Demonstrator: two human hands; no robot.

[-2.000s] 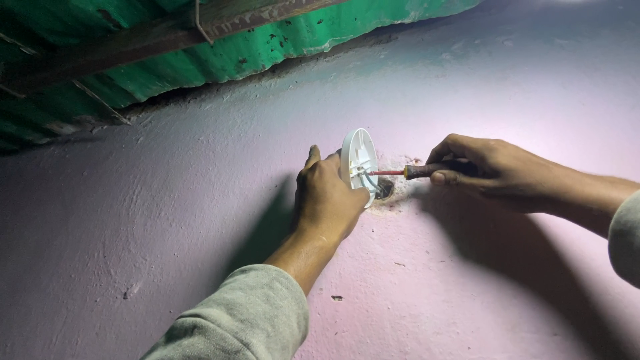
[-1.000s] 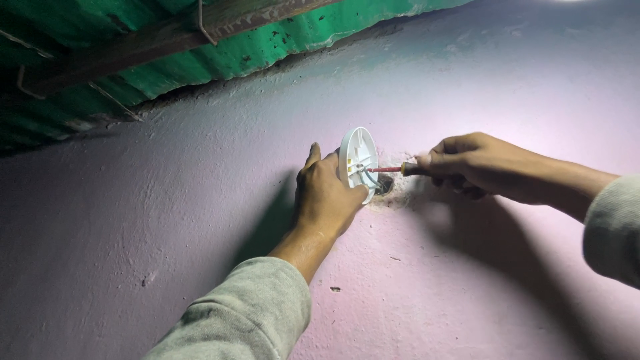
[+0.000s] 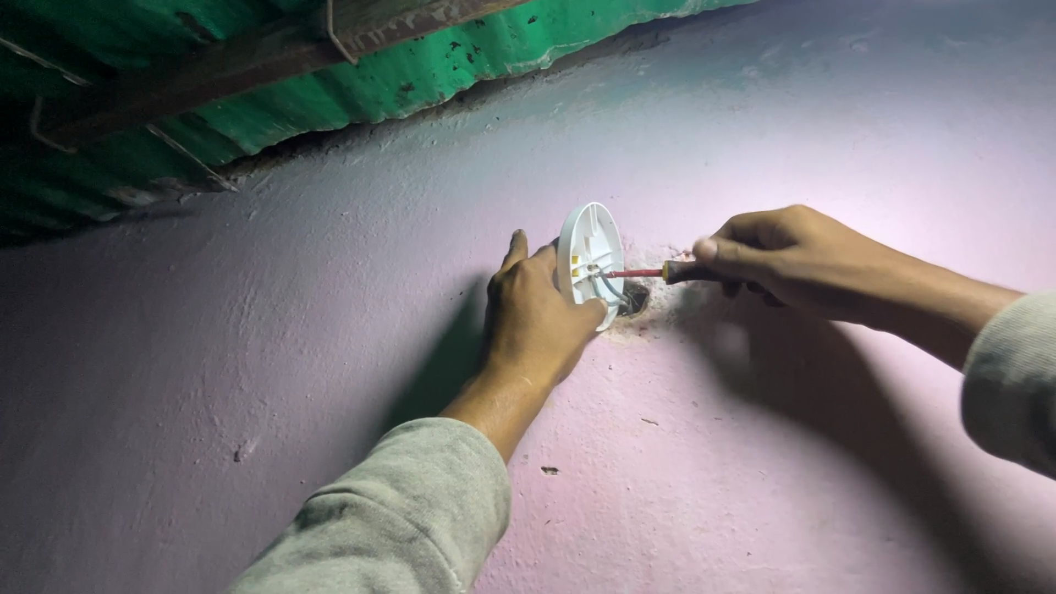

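Note:
My left hand (image 3: pixel 536 309) grips a round white plastic fixture base (image 3: pixel 589 239) by its edge, with the ribbed inner side turned to the right. My right hand (image 3: pixel 775 256) holds the dark handle of a screwdriver (image 3: pixel 639 273), whose red shaft points left. The screwdriver's tip meets the inside of the base near its small metal terminals; the exact contact is too small to tell. Pale wires (image 3: pixel 610 290) run from the base into a rough hole (image 3: pixel 635 300) in the wall.
Behind both hands is a pink painted wall (image 3: pixel 371 289) with chipped plaster around the hole. Green corrugated metal sheeting (image 3: pixel 462 62) and a brown beam (image 3: pixel 247 66) with bent wire ties cross the upper left. Shadows of both arms fall on the wall.
My right hand's fingers have shifted their hold on the screwdriver handle. My left hand keeps the white base in much the same place.

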